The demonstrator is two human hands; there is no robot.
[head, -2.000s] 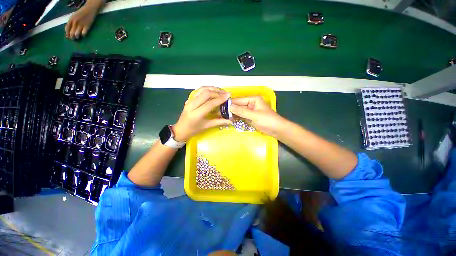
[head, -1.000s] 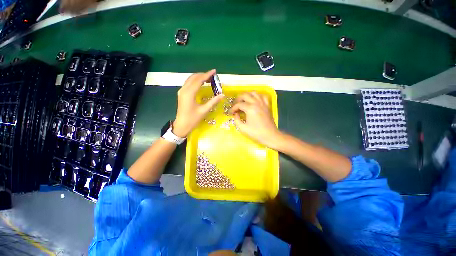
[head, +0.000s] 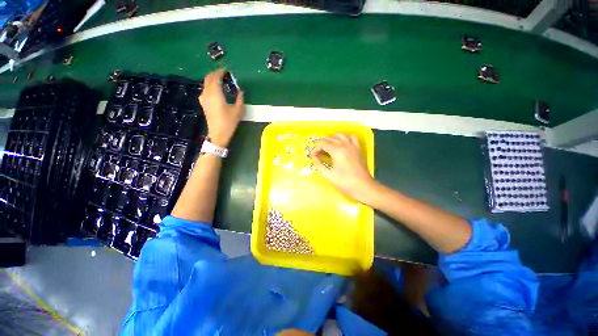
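Note:
My left hand [head: 221, 105], with a white wristband, is at the near edge of the green conveyor. Its fingers hold a black watch case [head: 229, 86] with a shiny rim. My right hand [head: 338, 163] is over the far end of the yellow tray [head: 315, 264], fingertips bent down among a sparse scatter of tiny metal parts. Whether they pinch one is too small to tell. A dense heap of tiny metal parts [head: 283, 235] lies in the tray's near left corner.
Several cases, one of them a silver-rimmed case [head: 383, 92], lie spaced on the green conveyor [head: 328, 52]. A blister tray [head: 141, 157] with cases and stacked black trays [head: 46, 157] are at left. A dotted white holder [head: 517, 172] and a thin dark tool [head: 564, 207] are at right.
My left hand has carried the case from over the yellow tray, left and away, to the conveyor edge. My right hand has stayed over the tray's far end. The conveyor cases have shifted right.

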